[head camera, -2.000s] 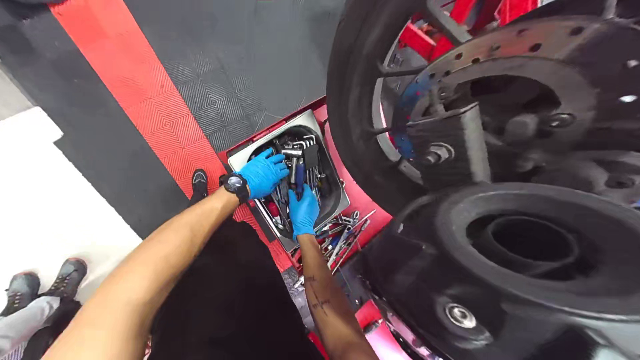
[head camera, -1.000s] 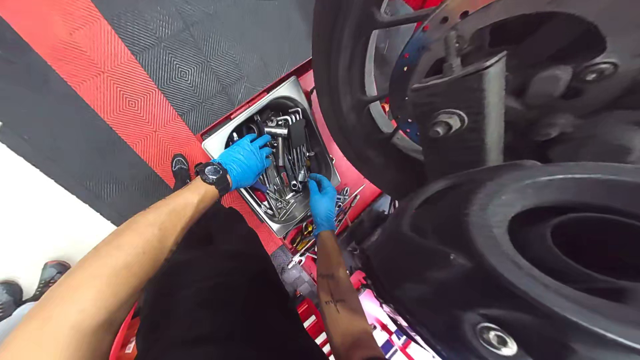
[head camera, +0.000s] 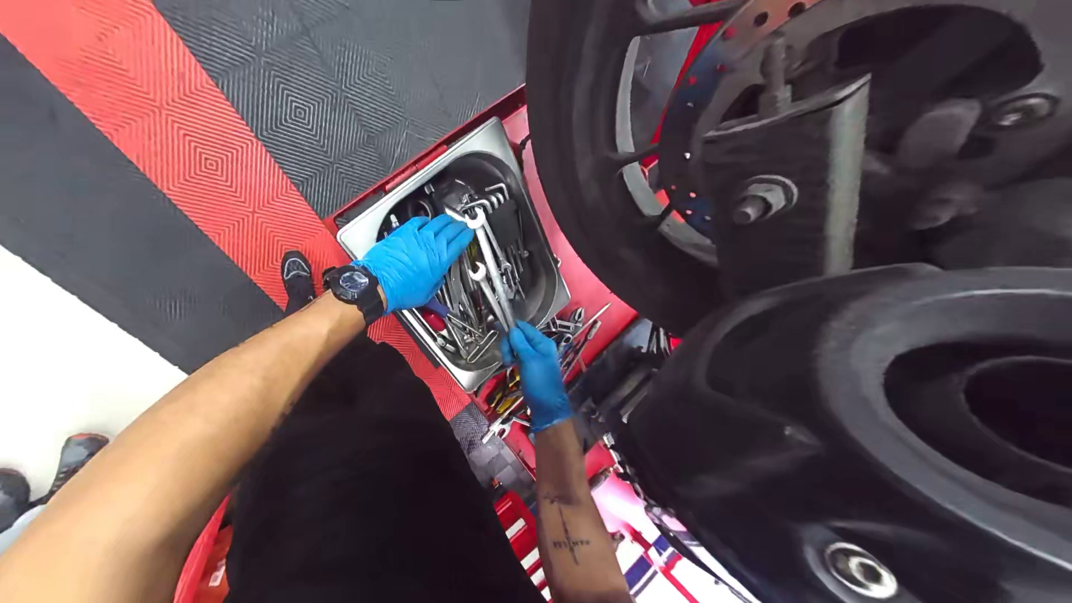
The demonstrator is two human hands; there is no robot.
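Note:
Both hands wear blue gloves and work over a metal tray (head camera: 371, 219) of hand tools. My right hand (head camera: 536, 368) grips the lower ends of long wrenches (head camera: 494, 272), whose open jaws point up and away over the tray. My left hand (head camera: 419, 258) lies over the tray's left side, fingertips at the upper wrench jaw; whether it grips anything cannot be told. Beyond the fingertips lie hex keys (head camera: 490, 199). Beneath the wrenches sit mixed tools, some with red or blue handles.
A motorcycle wheel (head camera: 578, 167) stands close on the right, with a bolted bracket (head camera: 775, 184) and a large black cover (head camera: 754, 394) nearer. More tools (head camera: 578, 335) lie on the red surface beside the tray. Another person's shoe (head camera: 77, 456) shows at lower left.
Long wrenches are now in my right hand, which a second ago was at the tray's near right edge. My left hand has moved its fingertips to the wrench jaws.

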